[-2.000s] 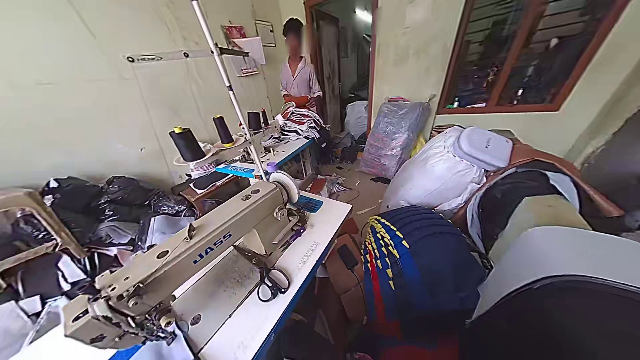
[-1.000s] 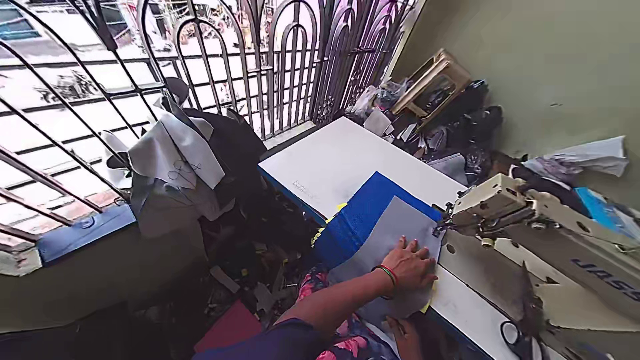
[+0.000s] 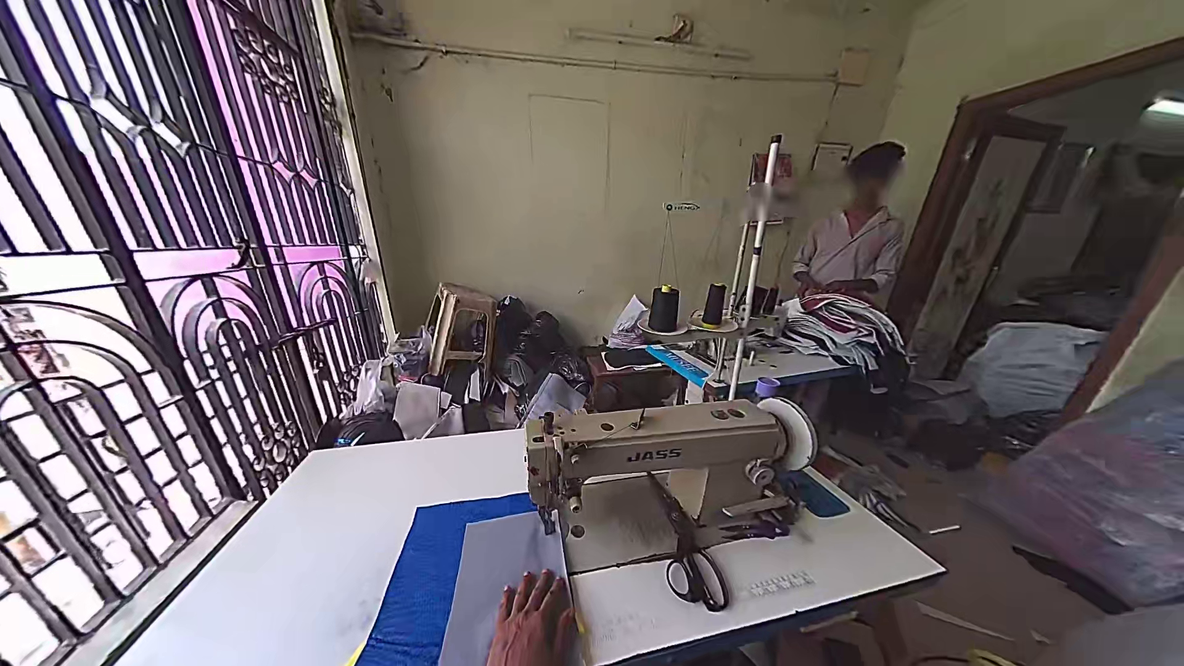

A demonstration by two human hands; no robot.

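My left hand point(image 3: 532, 618) lies palm down on a grey sheet point(image 3: 495, 555) at the bottom of the head view, gripping nothing. Beneath the sheet is a blue fabric piece point(image 3: 416, 564), showing along its left and upper edges. Both reach the needle and presser foot area of a beige Jass sewing machine point(image 3: 666, 444), just above my fingertips. Dark-handled scissors point(image 3: 698, 578) rest on the machine's bed, right of my hand. My right hand is outside the view.
The white sewing table point(image 3: 277, 555) extends left towards a metal window grille point(image 3: 185, 277). Behind are a stool point(image 3: 460, 324), bagged scraps and thread cones point(image 3: 664, 310). A person point(image 3: 856, 240) stands behind a fabric pile point(image 3: 842, 324) at the back right. A plastic-wrapped bundle point(image 3: 1101, 481) stands right.
The view has swung widely. One second ago my left hand also lay on the grey sheet; my right hand, then partly visible near the table edge, has left the view.
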